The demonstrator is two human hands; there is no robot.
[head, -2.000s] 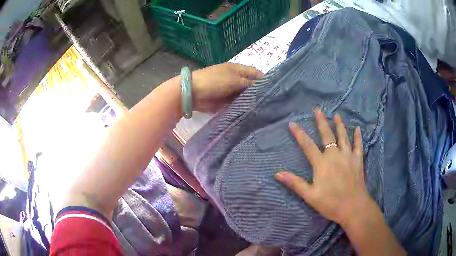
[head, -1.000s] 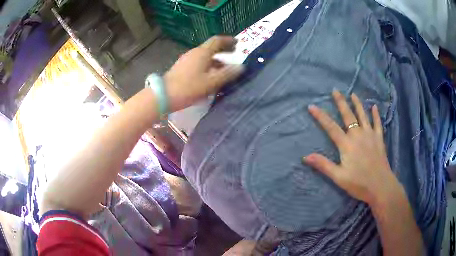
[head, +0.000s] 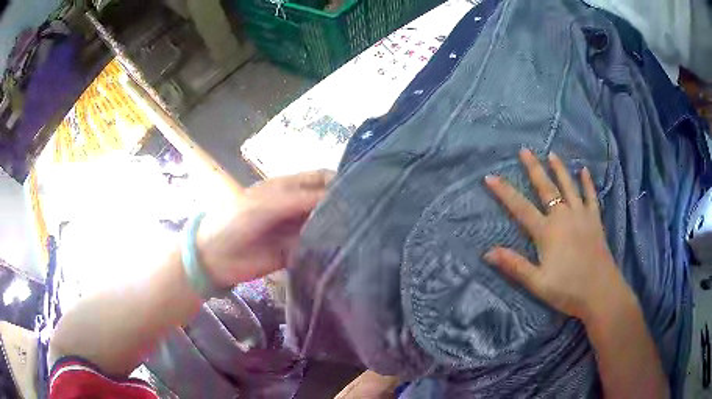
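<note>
A large greyish-blue denim garment [head: 468, 203] lies wrong side out over the white table. A rounded, stitched pocket bag [head: 461, 288] shows at its middle. A dark front placket [head: 414, 92] with small pale dots runs along its upper left edge. My right hand [head: 558, 241] lies flat on the garment with fingers spread, beside and over the pocket bag's upper right part. My left hand [head: 269, 222], blurred, is at the garment's left edge, its fingertips at the cloth. Whether it pinches the cloth is hidden.
A white table [head: 312, 117] with red marks shows beyond the placket. A green crate [head: 332, 39] stands on the floor behind. A bright side surface [head: 101, 187] is at left. Cloth covers the lap [head: 211, 351]. A white machine part [head: 701, 226] and black snips [head: 705, 362] are at the right edge.
My left hand has moved down and left from the placket to the garment's left edge. The placket now lies exposed, with more table showing. My right hand has shifted slightly right and stays flat.
</note>
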